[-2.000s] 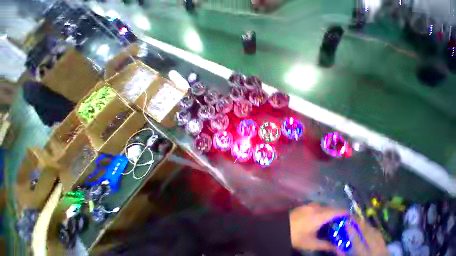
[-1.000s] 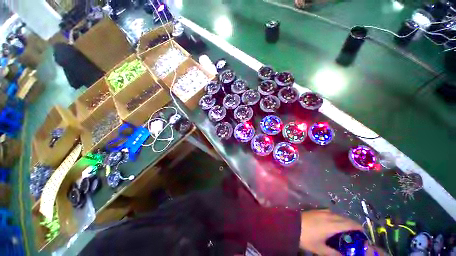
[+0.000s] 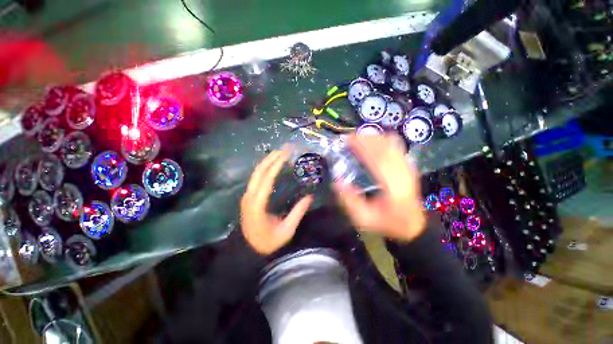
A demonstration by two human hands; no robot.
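Observation:
My left hand (image 3: 269, 205) is open at the bench's front edge, thumb and fingers apart. A dark, unlit round unit (image 3: 309, 168) lies just right of its fingers, with no clear grip on it. My right hand (image 3: 390, 191) is blurred. Its fingers are round a clear, shiny piece, which looks like a clear cover (image 3: 351, 169), beside the dark unit. Part of this piece is hidden by the fingers.
Lit and unlit round units (image 3: 162, 177) stand at left. White-faced housings (image 3: 417, 126) are piled at right, near yellow-handled pliers (image 3: 334, 125). Wire bits (image 3: 298, 62) lie at the back by the white strip. A rack with glowing discs (image 3: 473, 223) is at lower right.
The view has swung right, bringing the housings and rack into sight. My left hand no longer holds the blue-lit unit. My right hand now shows.

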